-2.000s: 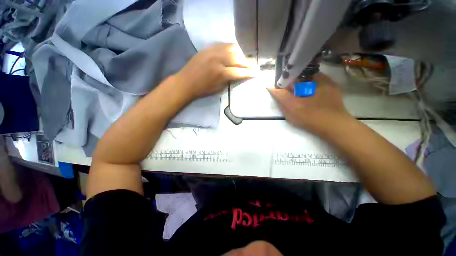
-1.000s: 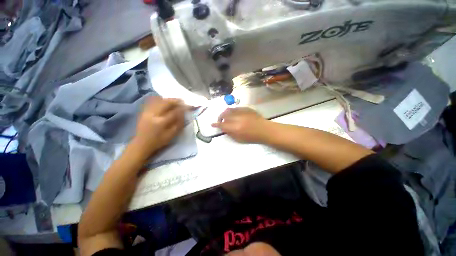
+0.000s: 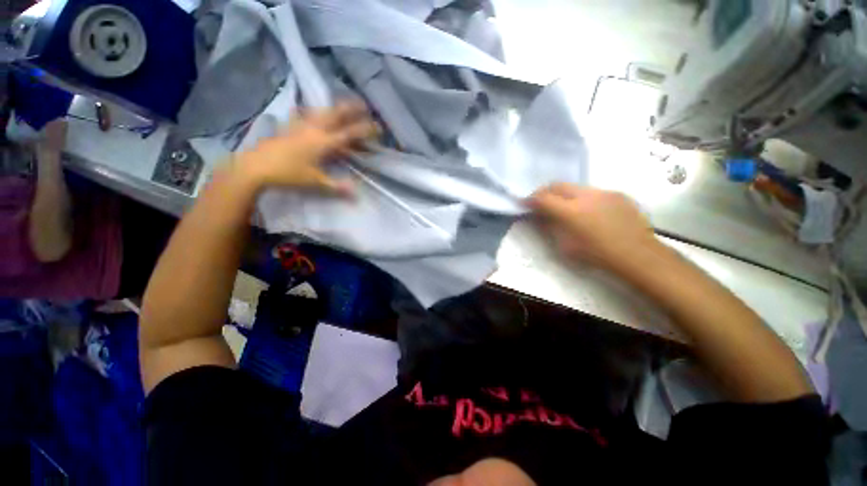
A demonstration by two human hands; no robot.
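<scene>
A grey fabric garment piece (image 3: 409, 223) lies bunched on the table left of the machine, its lower corner hanging over the front edge. My right hand (image 3: 594, 223) pinches its right side between thumb and fingers. My left hand (image 3: 309, 152) is over the left part of the cloth, fingers spread and blurred, not visibly gripping it. The off-white sewing machine head (image 3: 751, 76) is at the upper right, with a small blue block (image 3: 740, 170) by the needle area. No cloth shows at the needle area.
A blue-bodied machine (image 3: 119, 47) is at the upper left. Beige cords (image 3: 837, 275) and a white label (image 3: 818, 214) lie right of the machine head. Orange-handled scissors (image 3: 293, 259) are below the table edge. Another person's arm (image 3: 49, 204) shows at far left.
The view has swung left. Both hands have left the needle area. My right hand has taken hold of the grey cloth, which is now pulled towards the front edge. My left hand has opened.
</scene>
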